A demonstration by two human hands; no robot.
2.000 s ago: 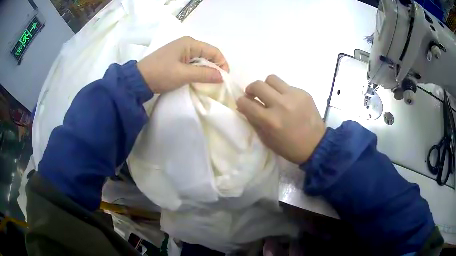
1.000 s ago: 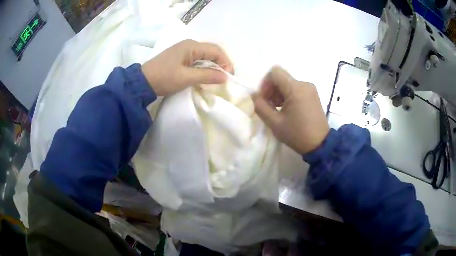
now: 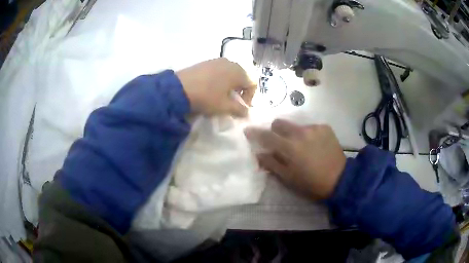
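Note:
The white and cream cloth [image 3: 216,167] hangs below my hands and lies over the table's front edge. My left hand [image 3: 218,90] is shut on the cloth's upper edge, just left of the presser foot [image 3: 265,81]. A bit of white edge shows between its thumb and fingers. My right hand [image 3: 301,156] is on the cloth's right side, below the needle area. It is blurred, and its fingertips are at the cloth, but whether they grip it is unclear. The machine head [image 3: 319,31] stands above the bright needle area.
Black-handled scissors [image 3: 383,120] lie right of the needle, beside a long thin metal tool [image 3: 406,113]. Small metal items on a ring [image 3: 435,155] are at the far right. More white cloth [image 3: 77,97] spreads over the left of the table.
The view has turned right, bringing the machine nearer the middle. My hands and the cloth have moved close to the presser foot. The white edge no longer stretches between my hands.

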